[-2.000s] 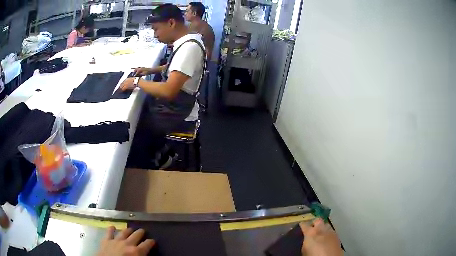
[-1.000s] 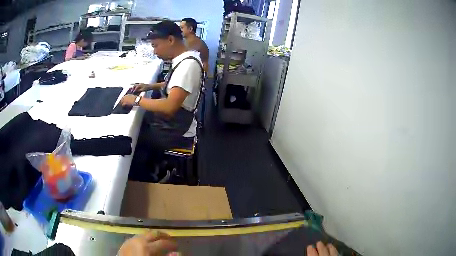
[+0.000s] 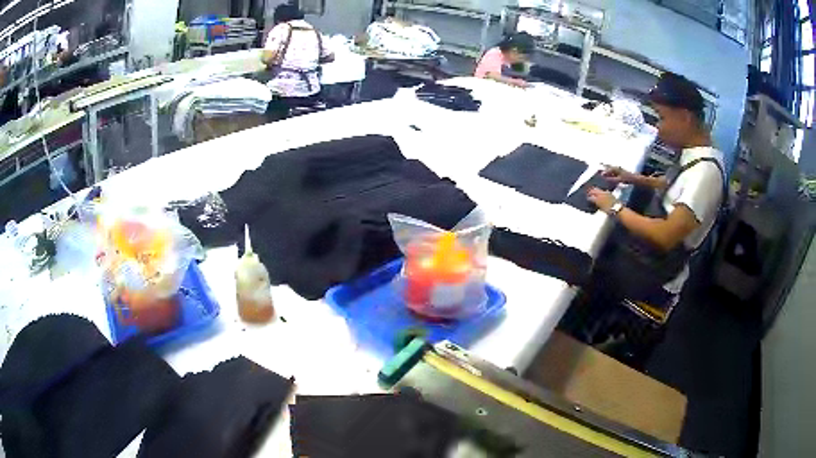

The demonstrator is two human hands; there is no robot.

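Note:
The machine bed (image 3: 483,413) is cut off at the bottom right. Its metal bar (image 3: 537,390) and yellow strip (image 3: 528,407) slant down to the right from a green end bracket (image 3: 403,360). A flat black fabric piece (image 3: 358,428) lies at the bottom edge, beside the bed's left end. Another black fabric bundle (image 3: 219,407) lies left of it, and more black pieces (image 3: 80,385) lie at the far left. A dark, blurred patch at the bottom of the bed cannot be made out. Neither of my hands can be made out.
Two blue trays (image 3: 358,307) bear bagged red-orange pots (image 3: 440,277). A squeeze bottle (image 3: 254,288) stands between them. A large black fabric pile (image 3: 349,210) lies behind. A person (image 3: 689,206) works at the white table's right side. A brown board (image 3: 617,385) is beyond the bar.
The view has swung left, so the machine bed now shows at the lower right and tilted. Both hands, seen at the bed before, have gone from view.

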